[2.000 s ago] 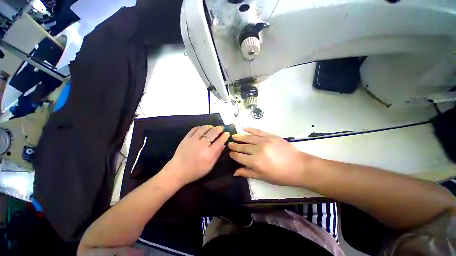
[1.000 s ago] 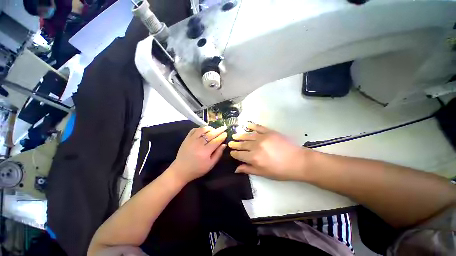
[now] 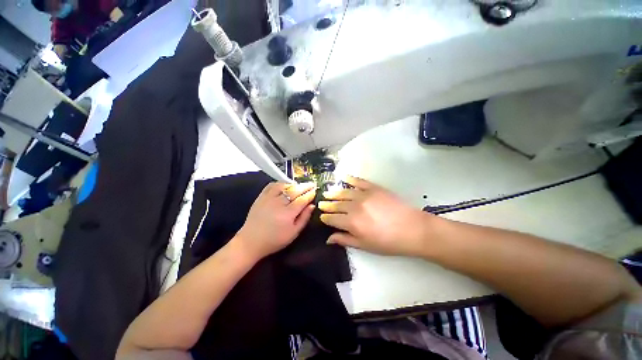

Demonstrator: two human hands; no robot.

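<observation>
A dark garment panel [image 3: 232, 200] lies under the needle area of a big white sewing machine [image 3: 401, 63] and hangs over the table's front edge. A thin white line shows on its left part. My left hand [image 3: 278, 219] rests palm down on the panel, left of the presser foot [image 3: 325, 169]. My right hand [image 3: 373, 218] lies palm down just right of it, fingertips on the cloth at the foot. Both hands press the cloth flat. The needle tip and the stitching spot are hidden by the fingers and the machine head.
A long stack of dark cut panels [image 3: 134, 169] lies left, with blue material at its edge. A black rectangle [image 3: 452, 124], perhaps a phone, lies under the machine arm. Part of another machine [image 3: 28, 246] stands at far left. A person [image 3: 88, 21] is at the top left.
The view has shifted, so the machine head appears further left and lower than two seconds ago. The hands stay at the foot; the cloth's right edge hangs lower beside the lap.
</observation>
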